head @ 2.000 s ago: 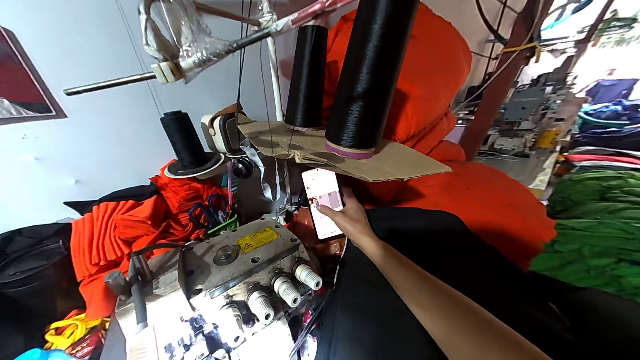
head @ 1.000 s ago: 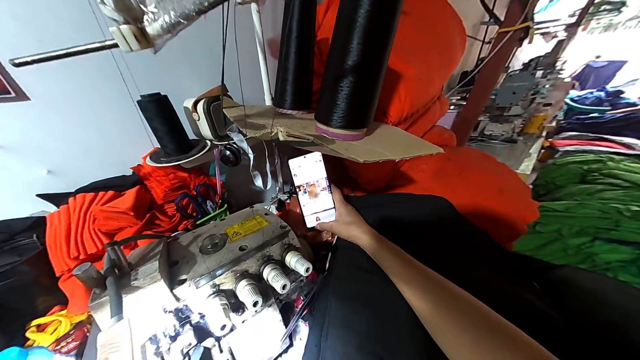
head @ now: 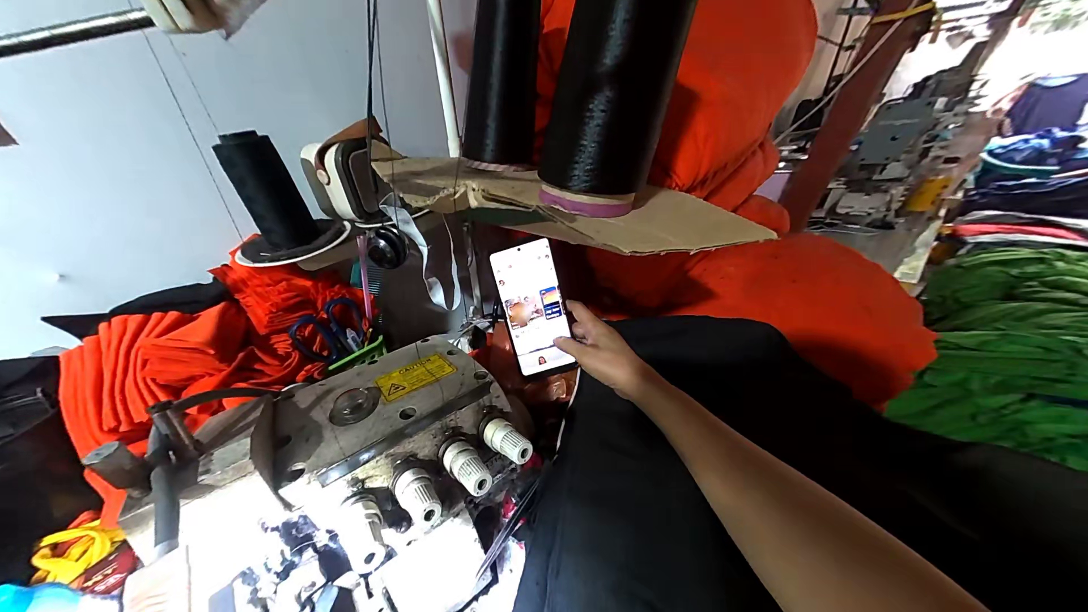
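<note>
My right hand [head: 605,350] reaches in from the lower right and holds a smartphone [head: 532,306] by its right edge, the thumb over the lower part of the lit screen. The phone is tilted slightly, just behind an industrial overlock sewing machine [head: 399,425] with white tension knobs and a yellow caution label. Black fabric [head: 646,476] lies beneath my forearm. Above the phone, large black thread cones [head: 608,102] stand on a piece of cardboard [head: 697,223]. My left hand is not in view.
A smaller black thread cone [head: 268,191] stands at the left. Orange-red cloth pieces [head: 153,357] and blue-handled scissors [head: 327,330] lie behind the machine. Large orange-red bundles [head: 799,297] fill the back. Green fabric [head: 1003,348] is piled at the right, near other machines [head: 888,136].
The picture on the phone's screen has changed between the frames. My right hand still holds the phone. The view has shifted a little.
</note>
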